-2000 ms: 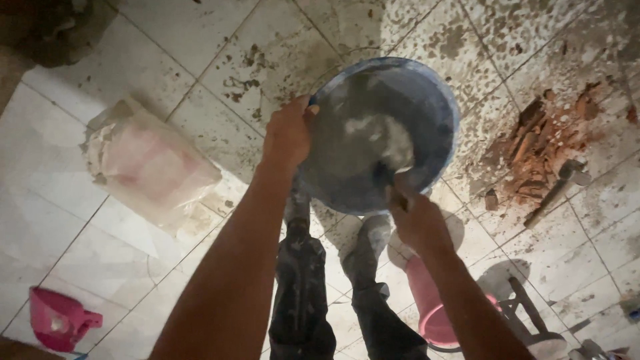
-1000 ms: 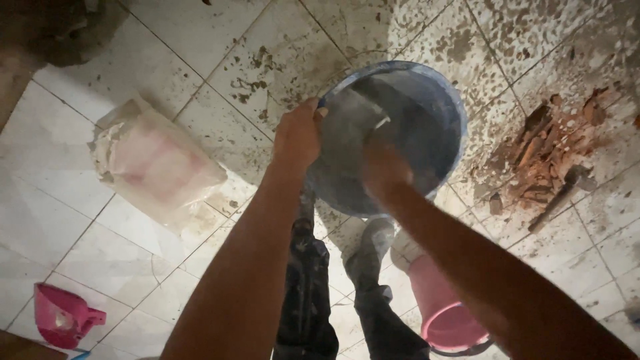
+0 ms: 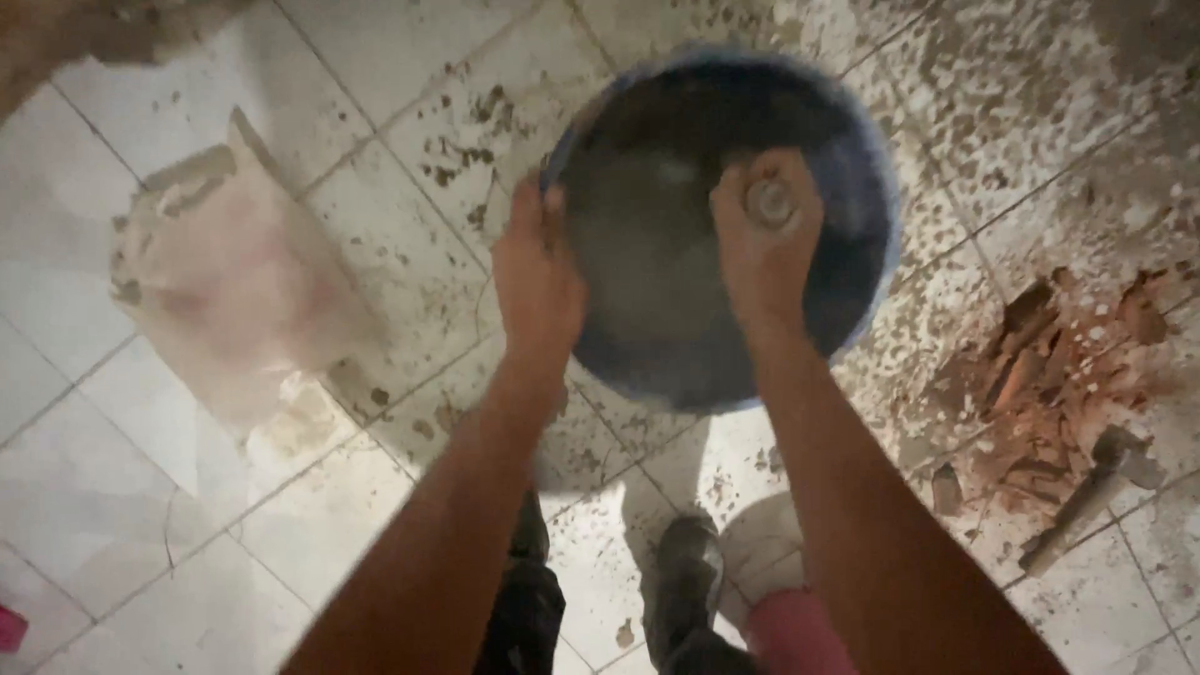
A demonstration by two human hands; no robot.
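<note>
A round blue plastic basin (image 3: 727, 403) holds a wet grey mix (image 3: 647, 253) that looks like mortar. My left hand (image 3: 539, 272) grips its left rim, thumb on the inner side. Inside the basin, over its right half, my right hand (image 3: 769, 225) is closed around the handle of a tool (image 3: 774, 201), whose round butt end faces up. The tool's blade is hidden below the hand, so its kind cannot be told.
A pale, crumpled bag (image 3: 244, 281) lies on the tiled floor at left. At right are broken reddish brick pieces (image 3: 1050, 384) and a hammer (image 3: 1087, 497). A pink bucket (image 3: 797, 633) stands near my feet. Grey splatter marks the tiles (image 3: 469, 150).
My right hand has moved within the basin, and its grip has turned so the handle's end points up. My left hand stays on the rim. The view has shifted.
</note>
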